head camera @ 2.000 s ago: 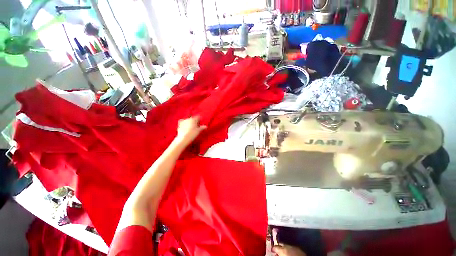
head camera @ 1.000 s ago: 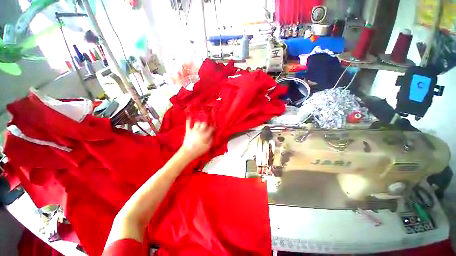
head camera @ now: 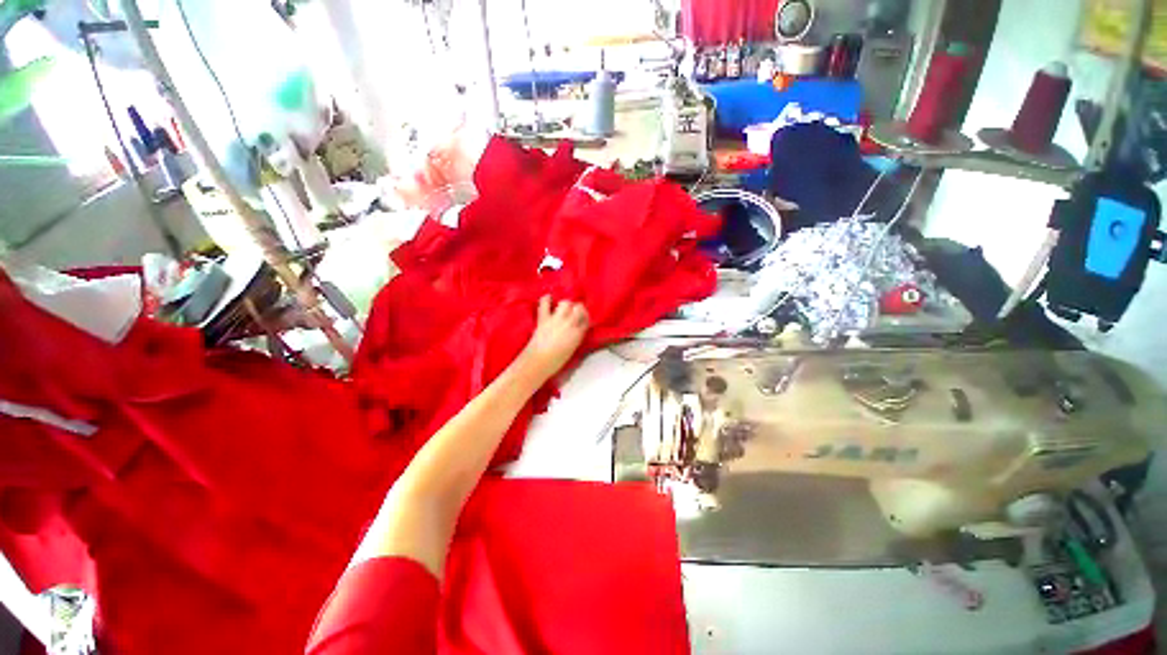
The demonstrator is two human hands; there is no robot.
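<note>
A large heap of red cloth (head camera: 563,237) lies left of and behind the needle end of the cream sewing machine head (head camera: 870,441). My left hand (head camera: 559,330) rests on the front right of the heap, its fingers bent onto the cloth; I cannot tell for sure whether they pinch it. A flat red garment panel (head camera: 576,563) lies in front, its straight right edge beside the machine bed and its upper corner just below the presser foot area. More red cloth with a white strip spreads to the left. My right hand is out of the picture.
Pink-handled snips (head camera: 953,586) and a green stick (head camera: 1085,560) lie on the right of the white table (head camera: 793,608). A grey-white scrap pile (head camera: 832,275) sits behind the machine. Dark red thread cones (head camera: 941,102) stand behind it. A thin pole rises at the left.
The view has turned, shifting the machine slightly lower. My left hand has moved right and forward over the heap. My right hand, at the bottom edge two seconds ago, is gone from view.
</note>
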